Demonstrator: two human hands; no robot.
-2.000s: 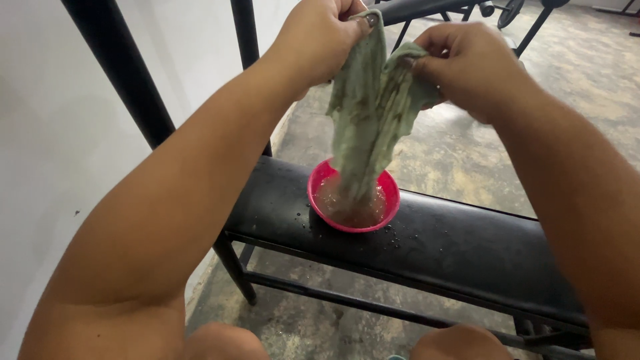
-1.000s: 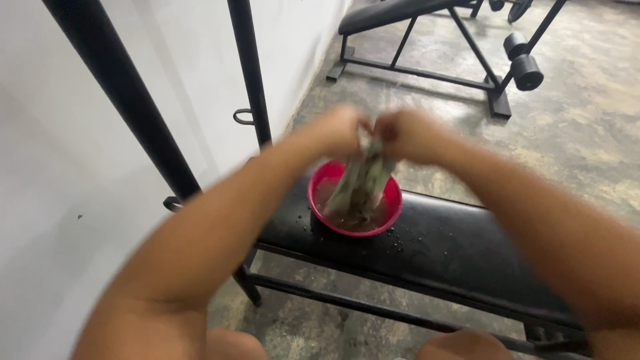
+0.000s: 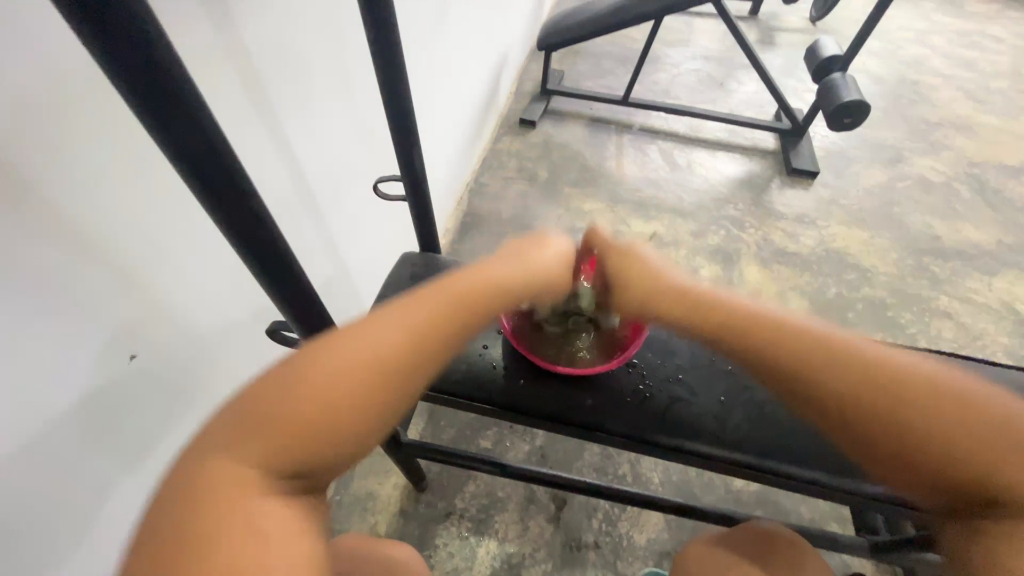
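Note:
A pink plastic bowl [image 3: 574, 370] of murky water stands on the black padded bench [image 3: 688, 400]. My left hand [image 3: 540, 268] and my right hand [image 3: 632, 276] are close together over the bowl's far half, both blurred by motion. Between and below them a wet, greenish-grey cloth [image 3: 582, 302] shows in part, low in the bowl at the water. Both hands grip the cloth, though my fingers are mostly hidden. Water drops lie on the bench around the bowl.
Black metal uprights [image 3: 200, 168] with small loops rise at the left beside the white wall [image 3: 120, 264]. Another padded exercise bench [image 3: 624, 20] with foam rollers [image 3: 844, 102] stands farther back on the mottled concrete floor [image 3: 720, 216]. A lower crossbar [image 3: 576, 492] runs beneath the near bench.
Two seconds ago the cloth hung stretched from my raised hands into the bowl. Both hands have since come down to the bowl, and the cloth is now bunched low in it.

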